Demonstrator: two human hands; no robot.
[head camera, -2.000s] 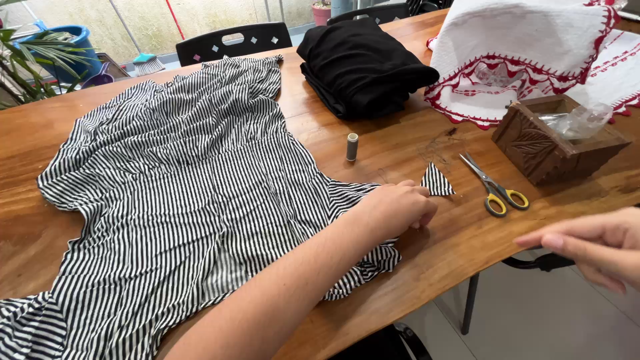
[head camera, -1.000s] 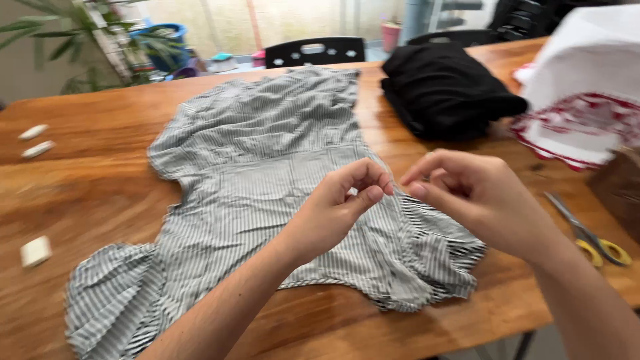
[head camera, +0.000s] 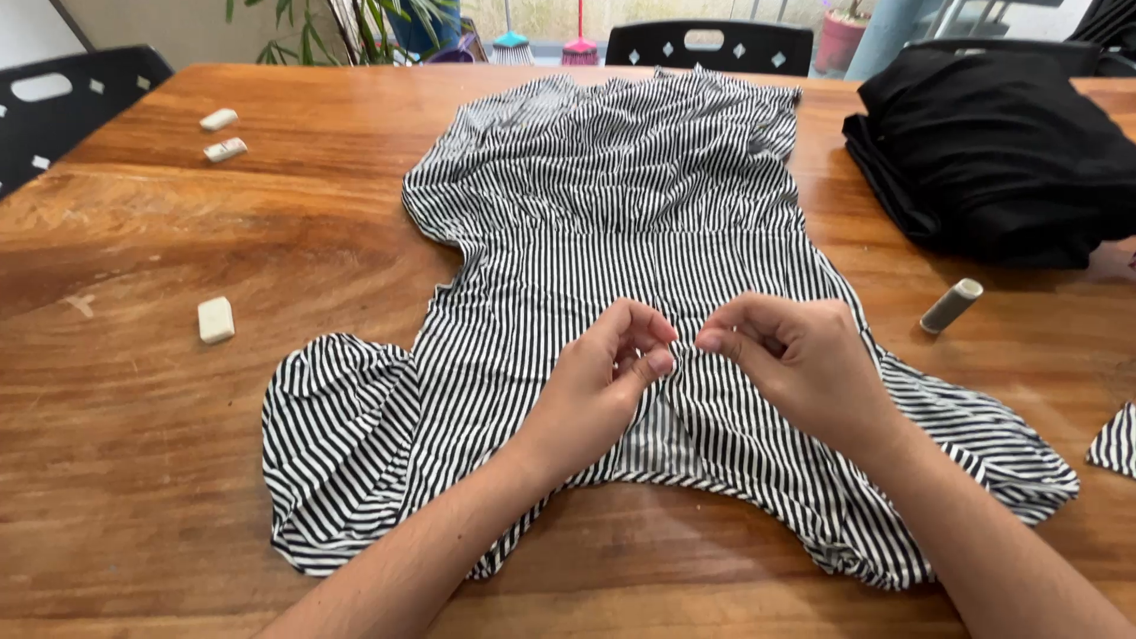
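Observation:
A black-and-white striped garment lies spread and wrinkled on the wooden table, its gathered sleeves out to both sides. Above its lower middle, my left hand has thumb and forefinger pinched close together. Just to the right, my right hand is in a similar pinch, its fingertips a small gap from those of the left. Whether something fine, such as a thread or needle, is between the fingertips is too small to tell. A spool of grey thread is to the right of the garment.
Folded black fabric lies at the back right. A striped scrap shows at the right edge. On the left are a whitish block and two smaller pieces. Black chairs stand around the wooden table.
Two seconds ago my left hand was by the striped scrap and my right hand was apart, off the table edge. Both are now together over the garment. The view has swung left; the scissors are out of view.

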